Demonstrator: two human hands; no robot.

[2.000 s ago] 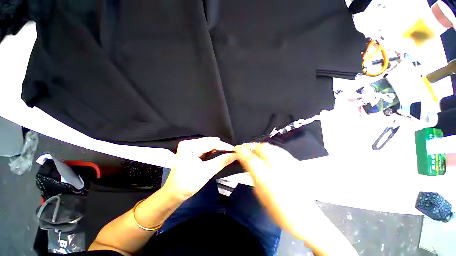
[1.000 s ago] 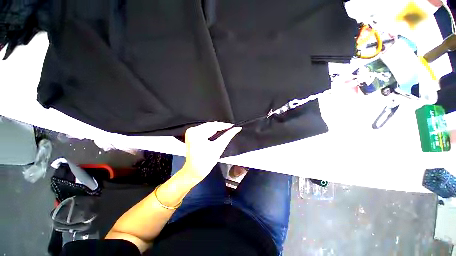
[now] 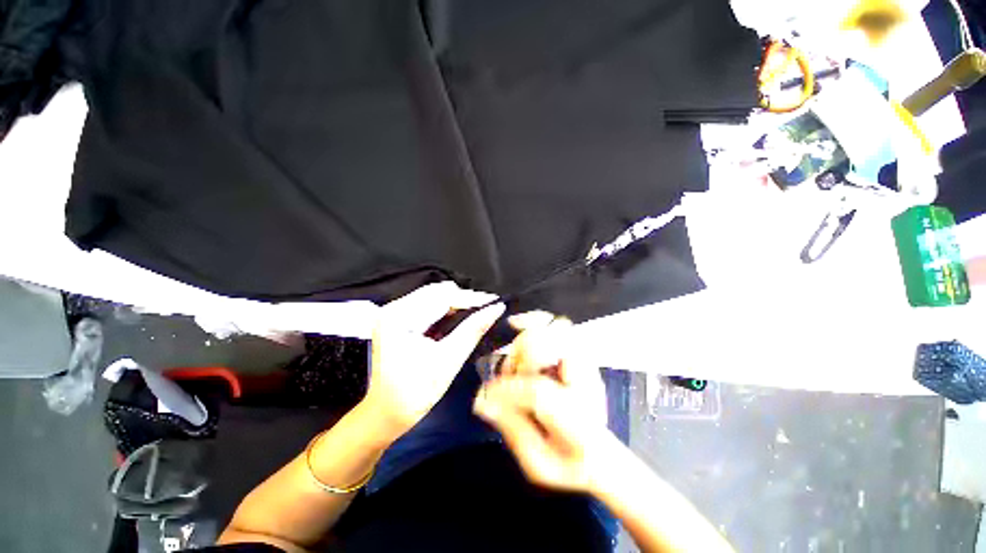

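Observation:
A large black garment point(image 3: 357, 140) covers much of the white table. Its folded hem runs along the edge nearest me, with a narrow white broken line of trim point(image 3: 638, 232) right of centre. My left hand point(image 3: 416, 351) pinches the hem between thumb and fingers, near the middle. My right hand point(image 3: 546, 400) is just below and right of it, off the cloth edge, blurred, with fingers curled. A needle or thread cannot be made out, so whether the right hand holds anything is unclear.
At the right lie orange-handled scissors point(image 3: 786, 78), dark snips point(image 3: 828, 235), a green box point(image 3: 931, 256), a speckled blue-black lump point(image 3: 951, 371) and mixed clutter. The white table's front edge point(image 3: 757, 373) curves below. Bags point(image 3: 157, 475) lie on the grey floor at the left.
My right hand, out of view a second ago, is back beside the left hand, lower than where it touched the hem two seconds ago. The left hand still pinches the hem.

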